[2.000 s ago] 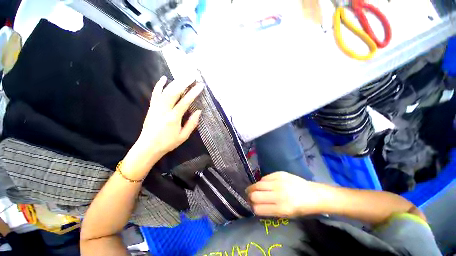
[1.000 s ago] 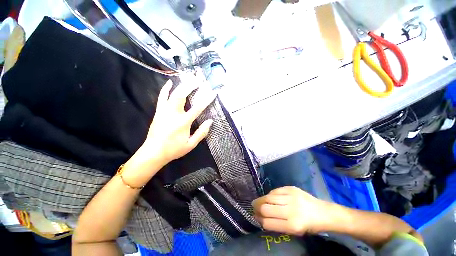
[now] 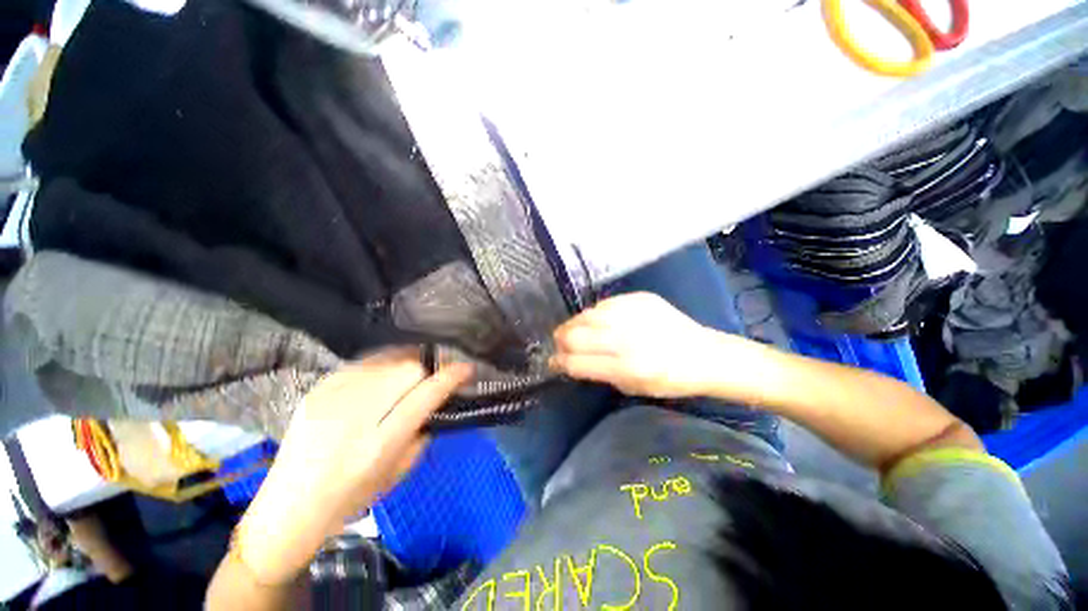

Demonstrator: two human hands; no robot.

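The black lining (image 3: 227, 155) lies in a wide mass at the left, with grey plaid fabric (image 3: 143, 328) folded below it. A narrow grey tweed-like band (image 3: 495, 221) with a dark edge runs from near the sewing machine (image 3: 388, 22) down to my hands. My right hand (image 3: 626, 346) pinches the band's lower end at the table's near corner. My left hand (image 3: 376, 418) grips the fabric's lower edge, left of my right hand. The needle area is blurred and cut off by the top edge.
Scissors with yellow (image 3: 883, 42) and red handles lie at the table's far right, partly cut off. Striped-looking dark bundles (image 3: 871, 227) sit in a blue bin (image 3: 889, 358) at the right. Another blue bin (image 3: 447, 483) is below. Part of another person's arm (image 3: 98, 543) shows at lower left.
My left hand has moved from the band near the needle down to the fabric's lower edge. My right hand sits higher in view. The lower fabric end is gathered up, and the view has shifted.
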